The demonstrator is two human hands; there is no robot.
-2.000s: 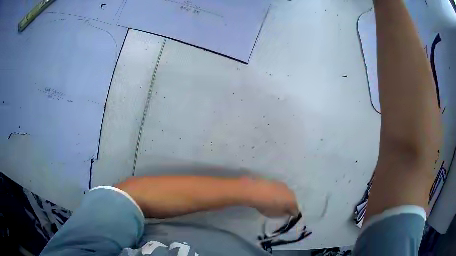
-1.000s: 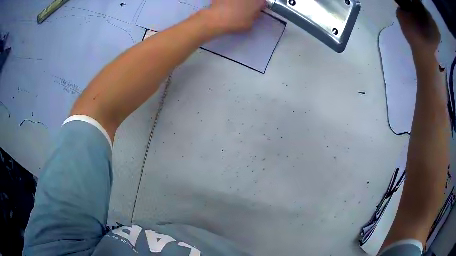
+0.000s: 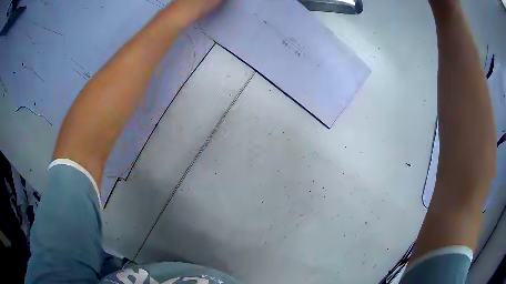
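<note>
The paper marker (image 3: 310, 66) covers the fabric lay, whose dark cut edge shows at upper centre and down the left. The silver base plate of the cutting machine (image 3: 333, 6) shows only partly at the top edge, past the lay's far side. My left hand (image 3: 204, 5) is over the marker at the top edge, blurred and cut off, so its fingers and anything in them are hidden. My right forearm reaches up the right side to the top edge; the hand is beyond the picture.
The pale speckled table (image 3: 277, 183) has a long seam running diagonally. A paper-topped cut panel (image 3: 431, 177) lies partly behind my right forearm. Dark and light strips (image 3: 400, 266) lie at the lower right. Dark scrap (image 3: 14, 194) shows beyond the table's left edge.
My left hand swung from low over the table up to the marker, then further left. The base plate came into view, then shifted mostly out at the top. The view has turned.
</note>
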